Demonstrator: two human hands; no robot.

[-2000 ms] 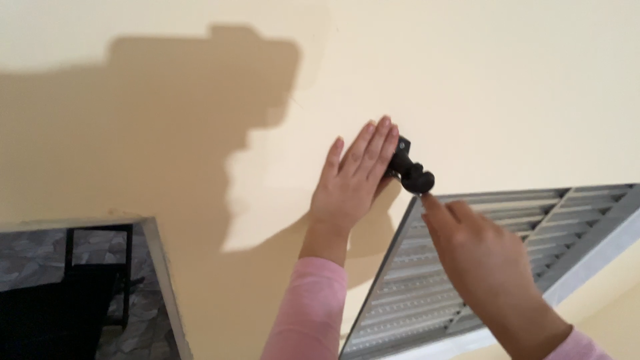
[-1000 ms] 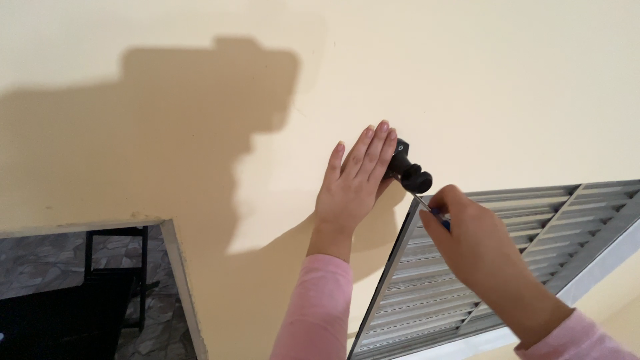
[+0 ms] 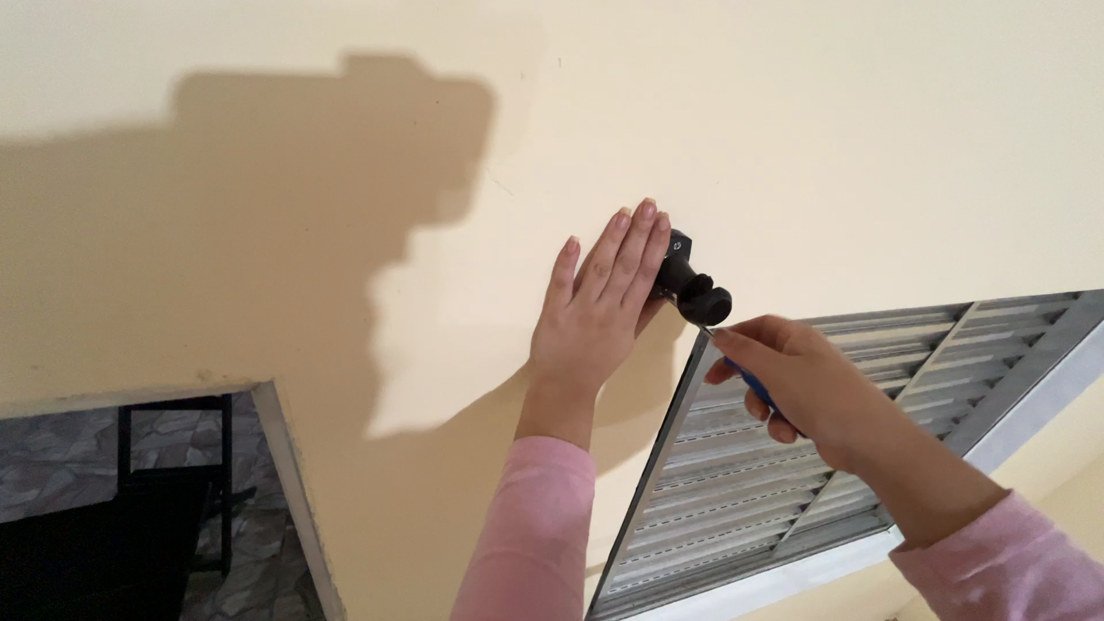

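A black curtain rod bracket (image 3: 694, 289) with an open, hook-like end sits against the cream wall (image 3: 862, 172), with a screw head showing on its upper plate. My left hand (image 3: 604, 302) lies flat along the bracket's left side, fingers extended and pressing it to the wall. Below the hooked end, my right hand (image 3: 802, 379) grips a screwdriver (image 3: 752, 385) with a blue handle. Its thin metal shaft points up toward the underside of the bracket; the tip is hidden.
A metal louvred window (image 3: 742, 466) lies just below the bracket, behind my right hand. At lower left, an opening with a pale frame (image 3: 289, 483) shows a black metal-framed piece of furniture (image 3: 226, 483) on a patterned floor. A large shadow falls across the wall.
My right hand has shifted slightly away from the bracket, and the screwdriver, hidden two seconds ago, now shows. My left hand stays against the bracket.
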